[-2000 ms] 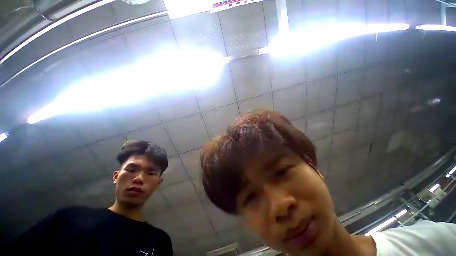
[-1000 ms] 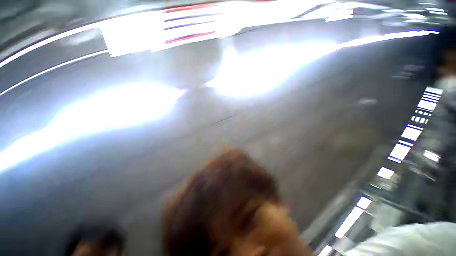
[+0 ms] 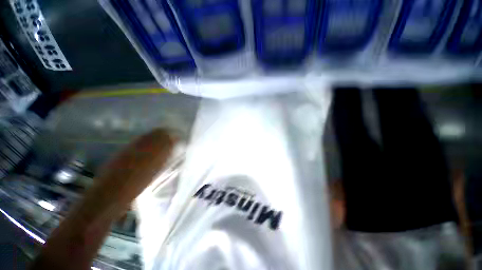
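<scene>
Neither of my hands can be made out. A blurred bare arm [image 3: 113, 195] runs from the lower left up to the middle left; no hand shows on it, and I cannot tell whose arm it is. A whitish tray [image 3: 253, 87] crosses the top of the view, cut off by the edge. Several blue phone cases [image 3: 284, 29] stand side by side in its pockets, blurred.
A white shirt [image 3: 248, 153] with upside-down dark lettering fills the centre. A black garment [image 3: 396, 158] and parts of a person are at the right. A white strip with dark pieces [image 3: 42, 37] lies on the dark bench [image 3: 105, 58] at upper left. A yellow line runs behind.
The view has swung from the ceiling lights and two people's heads down to the tray, bench and white shirt. The blue cases and the blurred arm have come into view.
</scene>
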